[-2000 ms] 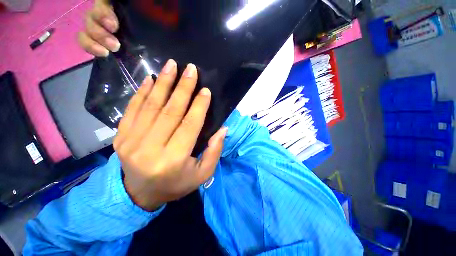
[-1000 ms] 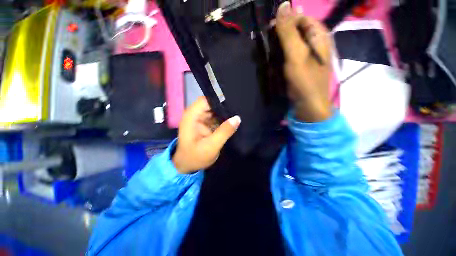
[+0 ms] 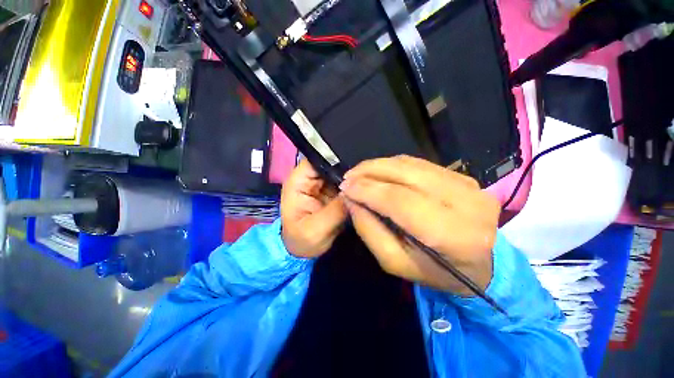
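The opened tablet (image 3: 362, 111) lies tilted in front of me, with black battery blocks, a flat flex cable (image 3: 406, 48) across them and a red wire lead (image 3: 330, 40) near the top. A pale strip (image 3: 315, 136) runs along its left frame edge. My left hand (image 3: 309, 210) grips the tablet's lower left corner. My right hand (image 3: 421, 221) holds thin dark tweezers (image 3: 443, 264), their rear end pointing down right. The tweezer tips are at the frame edge beside my left fingers, hidden by my fingertips.
A second tablet (image 3: 225, 129) lies at left beside the yellow-topped machine (image 3: 66, 74). A thick black-handled tool (image 3: 562, 52) and its cord are at right, by a white paper sheet (image 3: 576, 177). Blue bins with white slips (image 3: 569, 284) stand lower right. A clear blue bottle (image 3: 151, 258) is lower left.
The view has shifted from the glossy black sheet to the opened tablet. Since the last earlier frame, my right hand has moved down left to the frame edge beside my left hand.
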